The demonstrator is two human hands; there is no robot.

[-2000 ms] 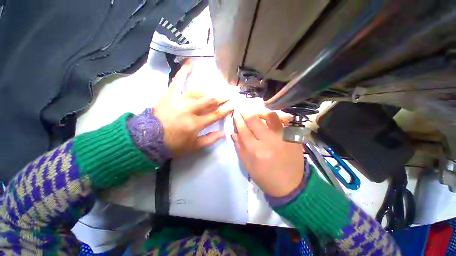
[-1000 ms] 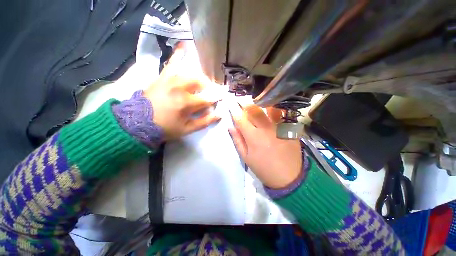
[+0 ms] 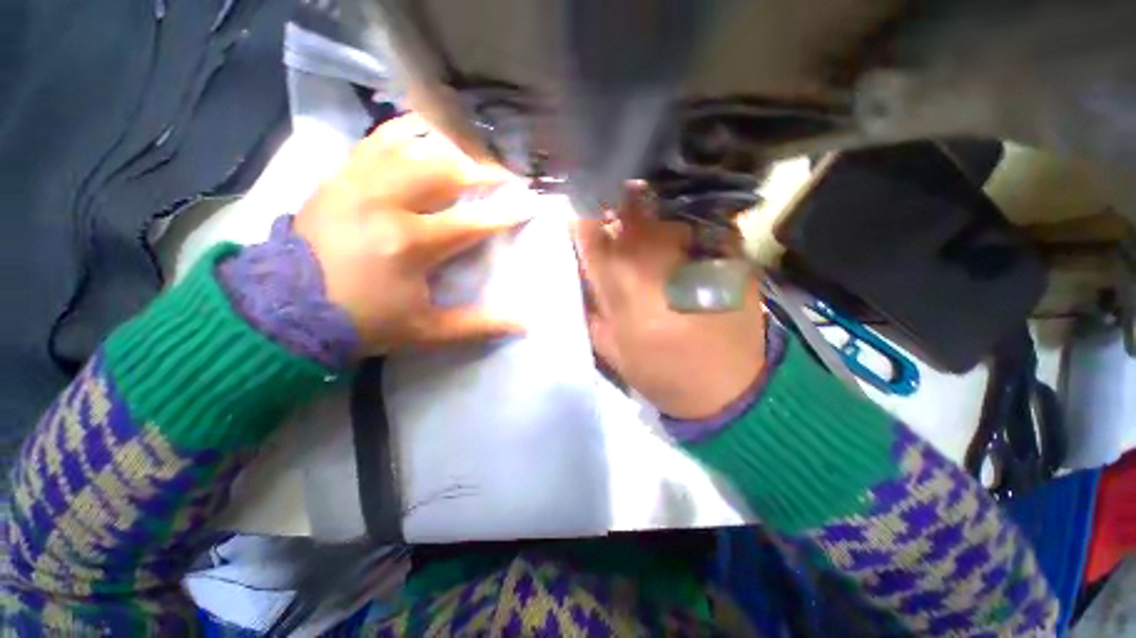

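A pale grey-white fabric piece (image 3: pixel 498 436) lies on the white table under the sewing machine head (image 3: pixel 698 75), with a dark strip (image 3: pixel 374 449) running along its left part. My left hand (image 3: pixel 392 249) lies on the fabric, fingers spread and pointing to the brightly lit needle area. My right hand (image 3: pixel 673 299) is at the fabric's right edge, fingers bent near the needle; whether they pinch the cloth cannot be told. The presser foot (image 3: pixel 536 181) is blurred by glare. A round metal knob (image 3: pixel 708 285) hangs in front of my right hand.
Dark fabric panels (image 3: pixel 75 150) lie in layers at the left. At the right are a black box or pad (image 3: pixel 916 249), blue-handled snips (image 3: pixel 872 355) and black-handled shears (image 3: pixel 1015 418). Pale and dark cloth (image 3: pixel 274 580) hangs below the table's front edge.
The view has shifted, and the machine head looks blurred. The striped piece at the upper left is no longer seen. Both hands stay by the needle; the fingers of my left hand are spread wider than a second ago.
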